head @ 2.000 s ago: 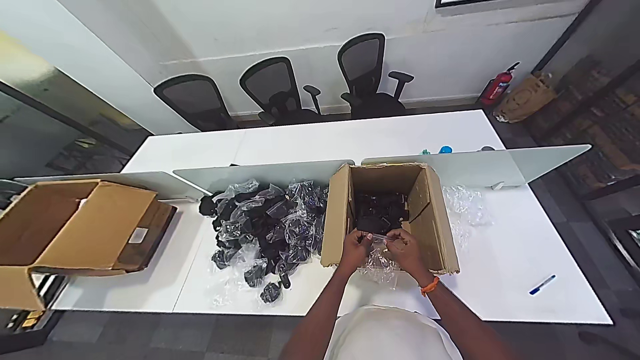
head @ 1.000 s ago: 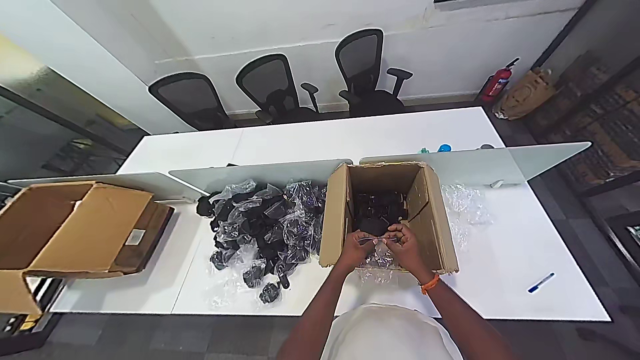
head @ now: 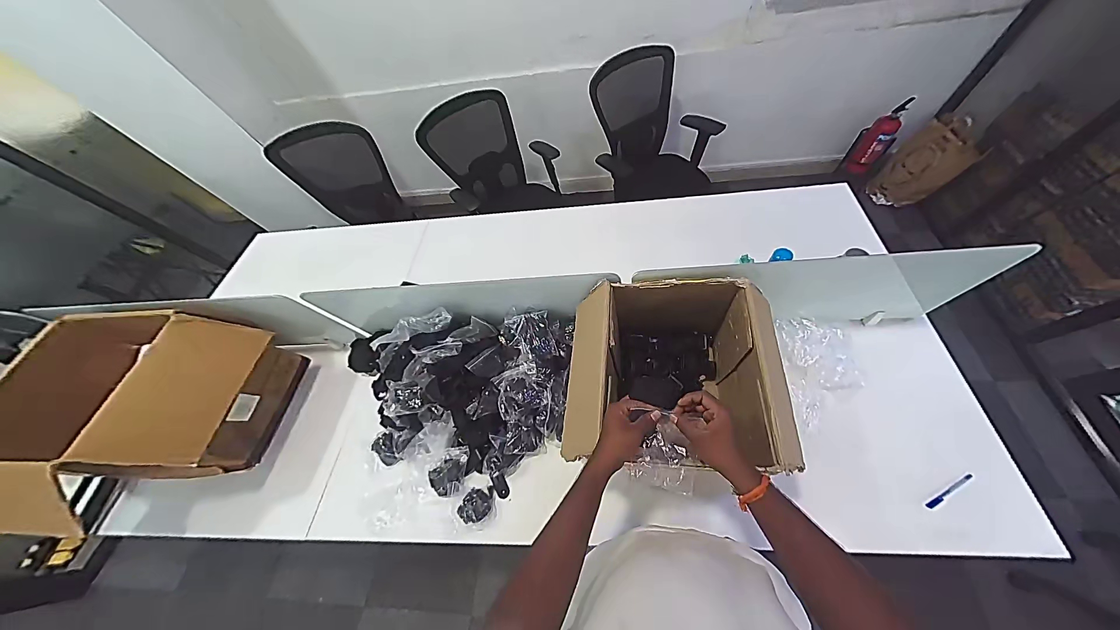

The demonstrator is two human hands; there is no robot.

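Note:
An upright cardboard box stands before me, its flaps spread and black items inside. Over its near edge, my left hand and my right hand pinch the edge of a clear plastic bag between fingertips, close together. A black item shows just beyond my fingers; whether it lies in the bag I cannot tell. Left of the box is a heap of black items, many wrapped in clear plastic. An orange band circles my right wrist.
At the left lies an open cardboard box. Crumpled clear plastic and a blue pen are on the white table at the right. A glass divider runs behind. Beyond stand mesh chairs and a fire extinguisher.

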